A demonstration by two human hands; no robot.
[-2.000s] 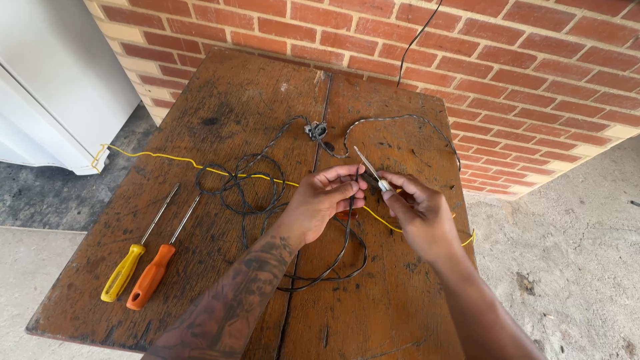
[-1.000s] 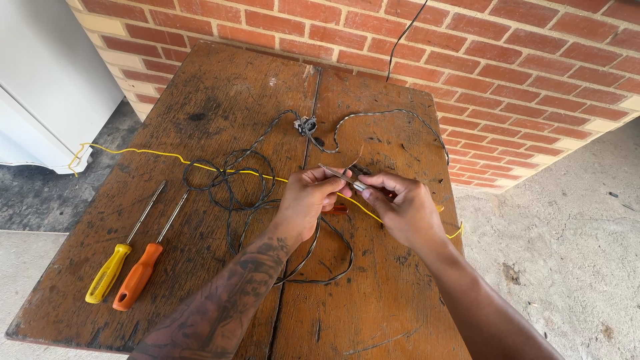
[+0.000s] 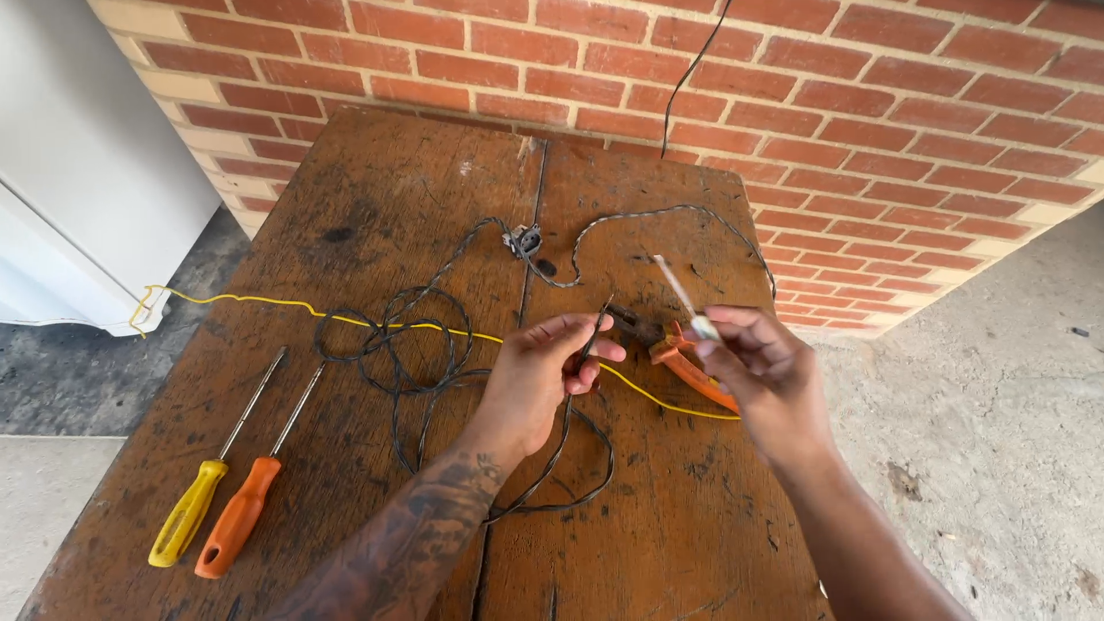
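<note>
Between the thumb and fingers of my left hand is the end of a black twisted cable, its tip pointing up. My right hand grips the pale handle of a small tool with a thin flat shaft, which points up and left; its exact kind is unclear. Orange-handled pliers lie on the table between my hands, partly hidden behind the right one. The rest of the cable lies in loose loops left of and below my left hand. Farther back, a grey electrical socket touches a stretch of twisted cable.
A yellow wire crosses the wooden table and passes under the loops. At the left lie a yellow-handled screwdriver and an orange-handled screwdriver. A brick wall stands behind, a white appliance at far left.
My hands, close together one second ago, are now apart, with the right hand and its tool farther right. The view has shifted, and more of the pliers shows.
</note>
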